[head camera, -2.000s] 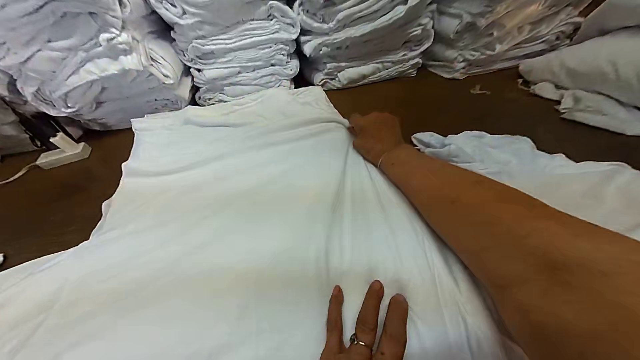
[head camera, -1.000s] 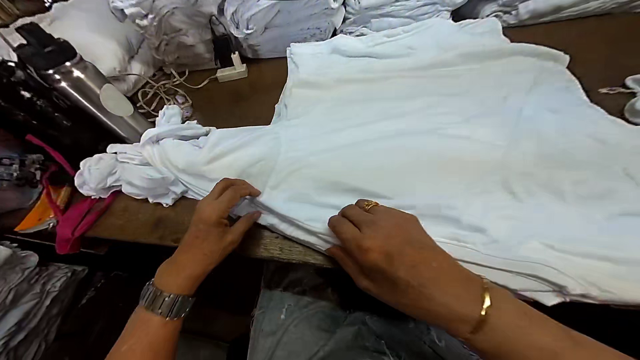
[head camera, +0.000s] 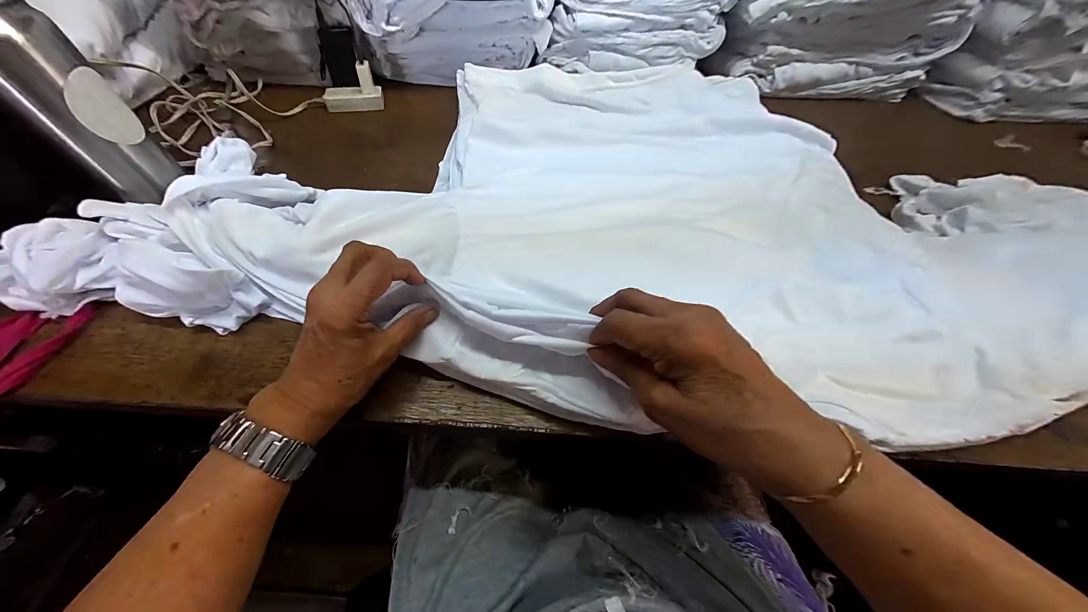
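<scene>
A white knit garment (head camera: 629, 204) lies spread over the wooden table, its near edge by the table's front edge. My left hand (head camera: 353, 323), with a metal watch at the wrist, pinches a fold of the near edge between thumb and fingers. To its right, my right hand (head camera: 671, 357) grips the same edge, its fingertips closed on the layered cloth; a gold bracelet is on that wrist. Between the hands the layers part slightly. A bunched, twisted part of white cloth (head camera: 187, 246) trails to the left of my left hand.
Stacks of folded white cloth (head camera: 637, 30) line the back of the wooden table (head camera: 365, 149). A steel bottle (head camera: 85, 110) leans at the left, near a white power adapter (head camera: 353, 98) with a coiled cord. Pink straps (head camera: 38, 348) hang at the left edge. More white cloth (head camera: 1003, 204) lies right.
Two seconds ago one hand lay spread on the cloth and the other was at its far side. Both hands then came to the near edge, and the layers between them now stand more apart.
</scene>
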